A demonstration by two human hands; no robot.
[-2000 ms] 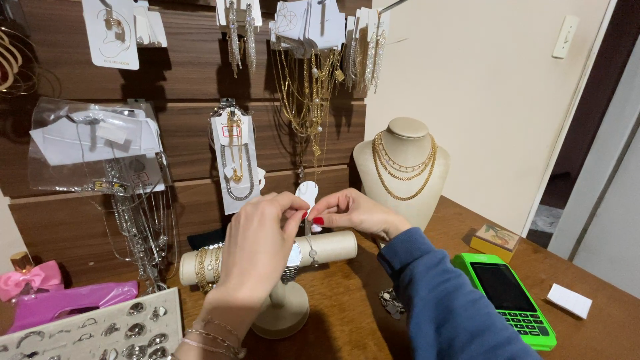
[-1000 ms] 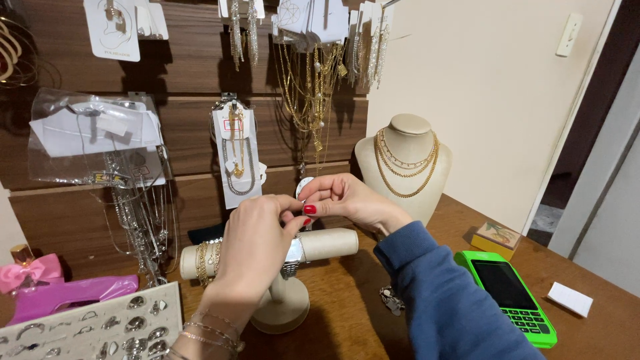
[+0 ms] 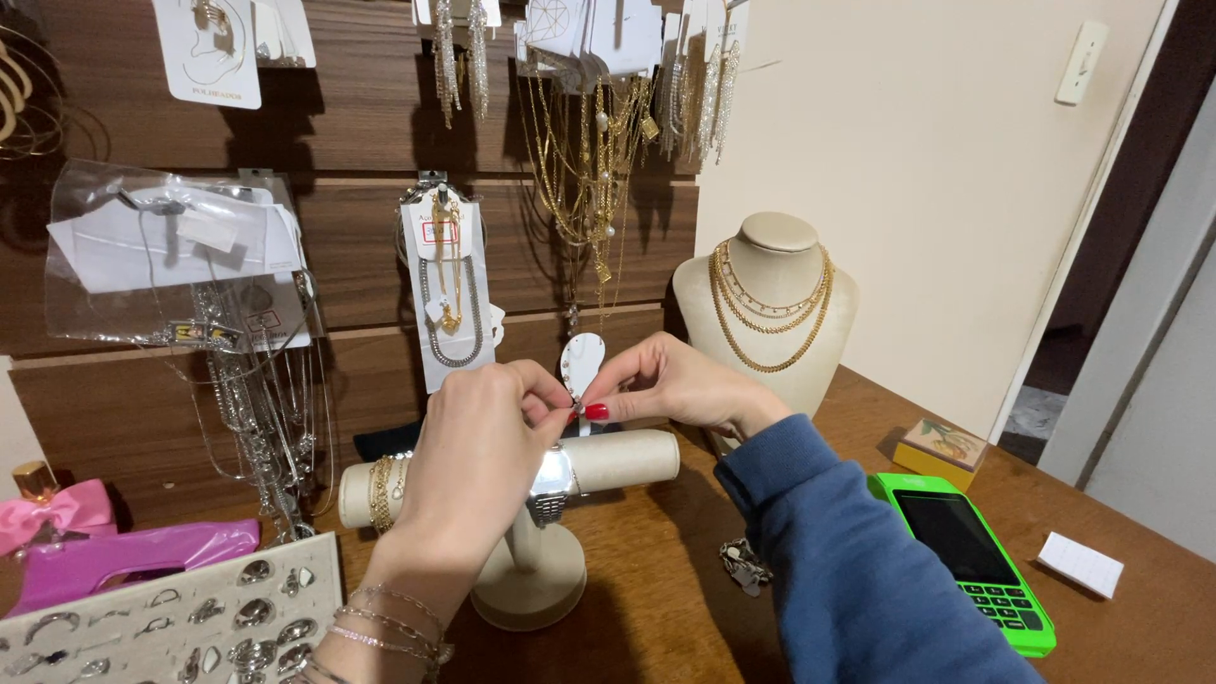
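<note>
My left hand (image 3: 494,437) and my right hand (image 3: 674,385) meet above a cream T-bar bracelet stand (image 3: 632,463). Both pinch the ends of a thin bracelet (image 3: 578,407) between thumb and forefinger; its clasp is too small to make out. Beyond the fingertips a white oval card (image 3: 584,361) hangs against the slatted wall. The stand's bar holds gold bracelets (image 3: 382,494) at its left and a silver-coloured wristwatch (image 3: 551,486) near the middle, partly hidden by my left hand.
A necklace bust (image 3: 784,380) with gold chains stands behind my right hand. A green card terminal (image 3: 964,551), a small box (image 3: 940,448) and a folded white paper (image 3: 1081,564) lie at right. A ring tray (image 3: 328,570) is at lower left. Tangled chains (image 3: 746,567) lie beside my right sleeve.
My hands stay close together above the stand, and their fingertips have shifted slightly. More of the white oval card shows than one second ago.
</note>
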